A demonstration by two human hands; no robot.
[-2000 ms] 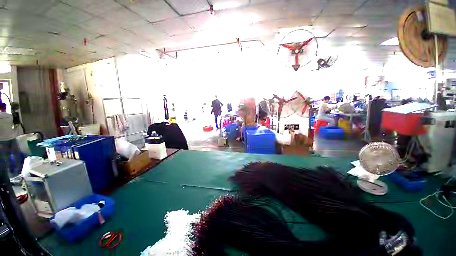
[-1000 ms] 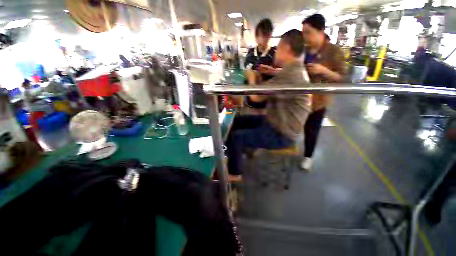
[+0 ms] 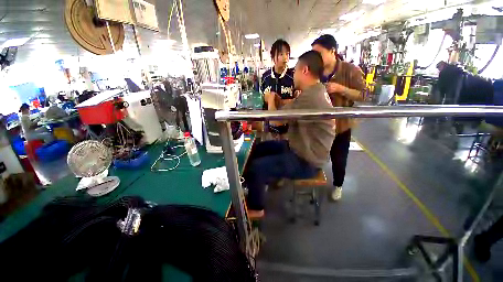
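A thick bundle of long black cables [image 3: 182, 237] lies across the near part of the green-matted bench [image 3: 190, 191], at the lower left of the head view. A clear, shiny tie [image 3: 130, 221] is round its middle. The cables spread to both sides of the tie and run out of the picture at the bottom. Neither of my hands is in view. The cable ends are not visible.
A metal rail [image 3: 358, 113] crosses at the right of the bench. A small fan [image 3: 90, 160], clear bottle [image 3: 192, 150], white tissue [image 3: 215, 179] and blue tray [image 3: 131, 158] are on the bench. A person [image 3: 309, 126] sits on a stool beyond, with two people standing.
The view has swung right from the bench with the white pile and scissors to the rail and people. Since the middle frame it has shifted slightly; the cable bundle lies as before.
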